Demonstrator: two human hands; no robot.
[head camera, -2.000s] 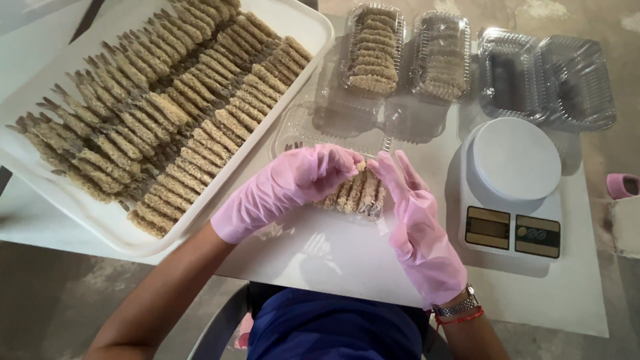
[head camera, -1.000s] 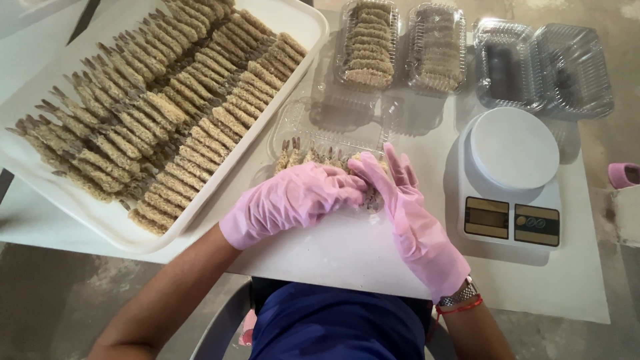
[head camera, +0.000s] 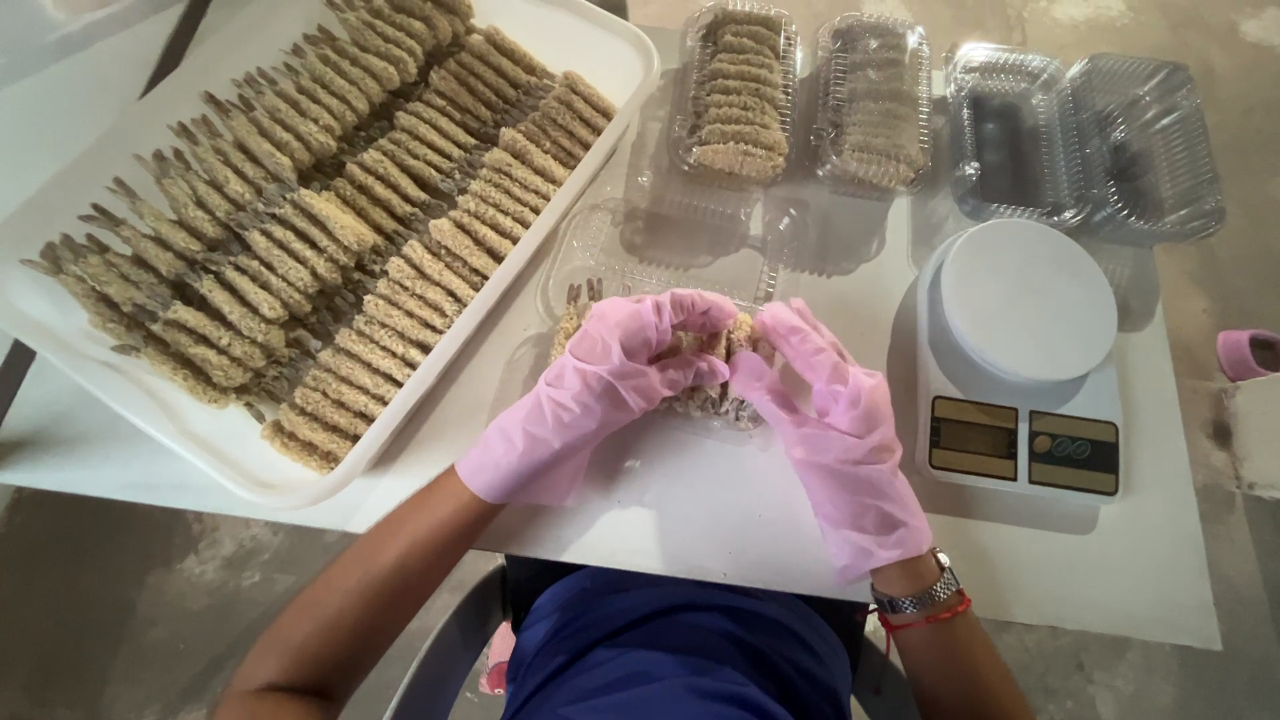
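Both hands wear pink gloves and meet over an open clear plastic clamshell container (head camera: 650, 245), its lid lying toward the far side. Breaded shrimp (head camera: 568, 325) stand in a row inside it, some tails showing at its left end. My left hand (head camera: 630, 365) has its fingertips on the breaded pieces in the right part of the row. My right hand (head camera: 835, 430) pinches at a breaded shrimp (head camera: 741, 335) at the right end, thumb and fingers on either side of it. The fingers hide much of the row, and whether the left fingers grip a piece is unclear.
A large white tray (head camera: 490, 318) with rows of breaded shrimp fills the left. Behind the hands are two closed, filled clamshells (head camera: 742, 95) (head camera: 873, 105). An open clamshell without shrimp (head camera: 1015, 140) lies at the back right, behind a white kitchen scale (head camera: 1028, 300).
Two seconds ago the fingertips were raised over the row; a second ago my left hand lay across it. Now both sets of fingertips are close together at its right end.
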